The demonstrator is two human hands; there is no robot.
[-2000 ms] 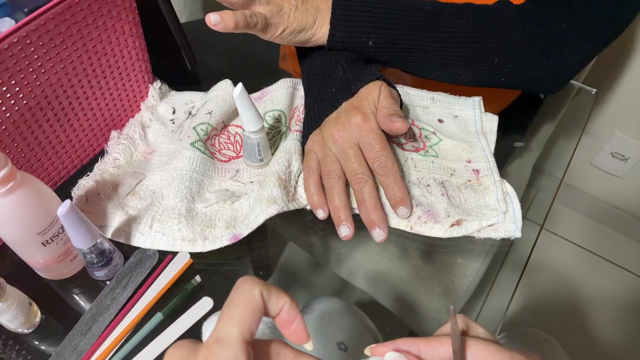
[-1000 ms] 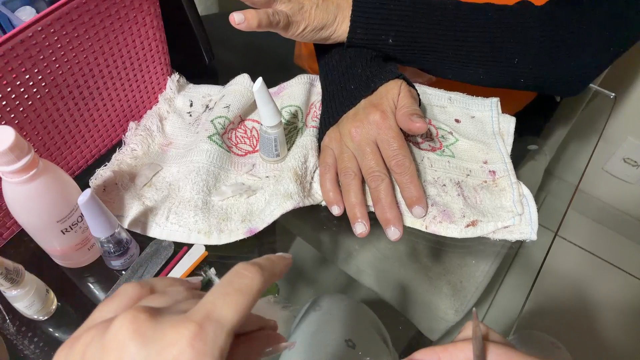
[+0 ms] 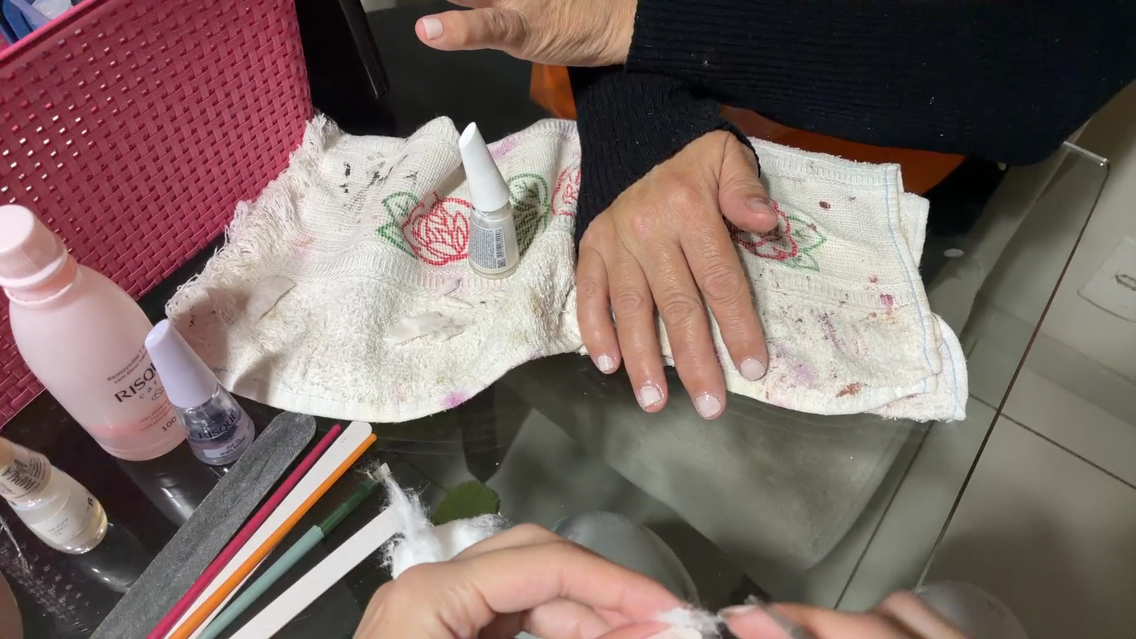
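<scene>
At the bottom edge my left hand [image 3: 524,586] has a small tuft of white cotton [image 3: 685,621] at its fingertips. My right hand [image 3: 874,621], partly cut off by the frame, meets the tuft from the right and holds a thin, blurred tool [image 3: 781,619]. More cotton [image 3: 426,532] lies just beyond my left hand. Another person's hand [image 3: 679,257] rests palm down on a stained white towel [image 3: 355,373], its fingertips over the near edge, with pale polish on the nails. A white-capped nail polish bottle [image 3: 493,231] stands on the towel.
A pink woven basket [image 3: 151,133], a pink remover bottle [image 3: 93,355], a polish bottle [image 3: 200,399] and another small bottle [image 3: 58,506] stand left. Nail files [image 3: 213,524] and sticks lie near them on the glass table. The person's other hand [image 3: 532,31] is above.
My left hand has drawn back from over the files and sticks toward my right hand, and cotton now shows at its fingertips. The other person's hand still rests on the towel.
</scene>
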